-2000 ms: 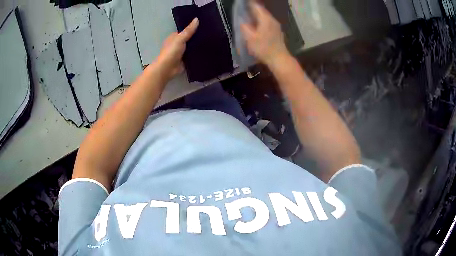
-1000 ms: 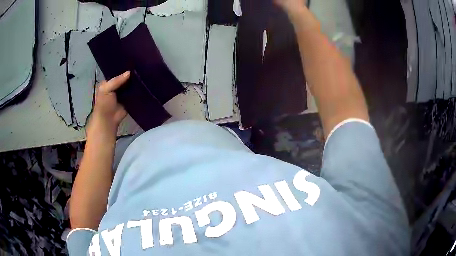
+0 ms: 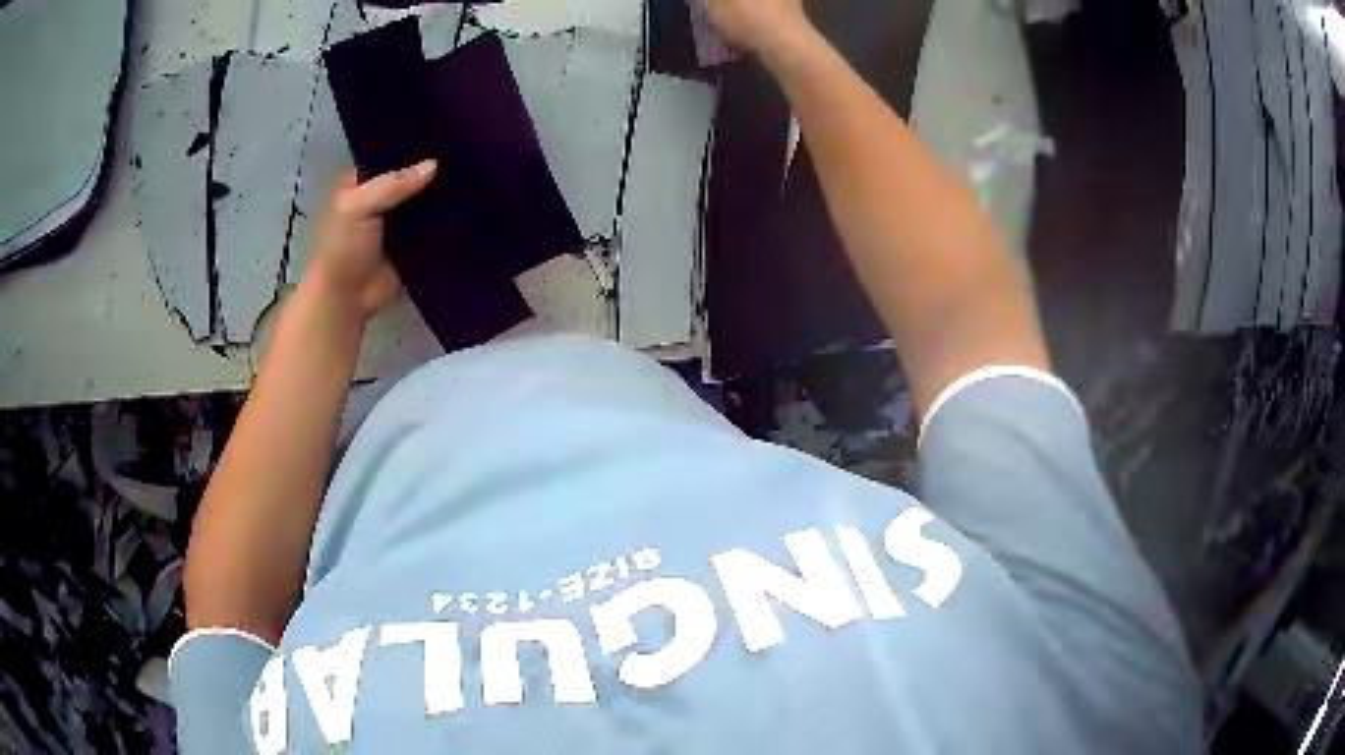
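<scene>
My left hand is shut on dark cut parts, two overlapping dark rectangles held at a slant over the table. The thumb lies on top and the other fingers are hidden underneath. My right hand is at the top edge and partly cut off. It is at a small pale piece beside a large dark panel; whether it grips the piece cannot be told. The dark panel lies flat, partly under my right forearm.
Pale-topped strip stacks lie left of the dark panel. More pale pieces and a curved-edge stack lie further left. Long striped stacks stand at the right. The table edge borders a scrap-littered floor.
My left hand first leaves the dark stack and moves left with the dark parts, then shifts slightly right, the parts overlapping more. My right hand has moved left along the top since a second ago.
</scene>
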